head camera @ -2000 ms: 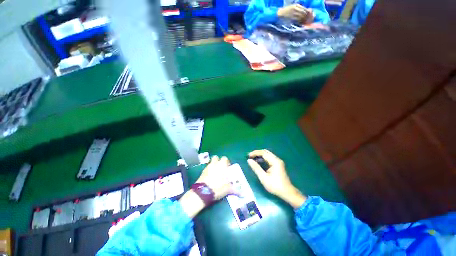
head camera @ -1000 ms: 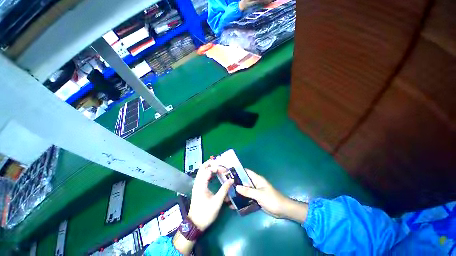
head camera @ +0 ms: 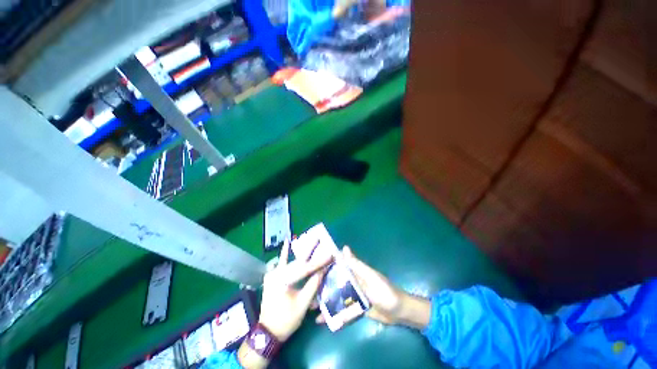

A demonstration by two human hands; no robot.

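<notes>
A phone-sized display module with a white back and a dark patch near its lower end is held tilted above the green bench. My right hand grips its right edge. My left hand lies over its left side, with fingers across the white upper part. The fingertips of my left hand partly hide the module's middle. Whether my left hand holds a small part cannot be told.
A black tray with white displays is at lower left. Grey-silver units lie spaced along the green belt. A dark part lies behind. A white post crosses at left; brown cardboard stands at right. A blue-sleeved person is opposite.
The module was flat on the bench two seconds ago and is now lifted in my hands. Since one second ago, my left fingers have moved up off the dark patch. The view has turned.
</notes>
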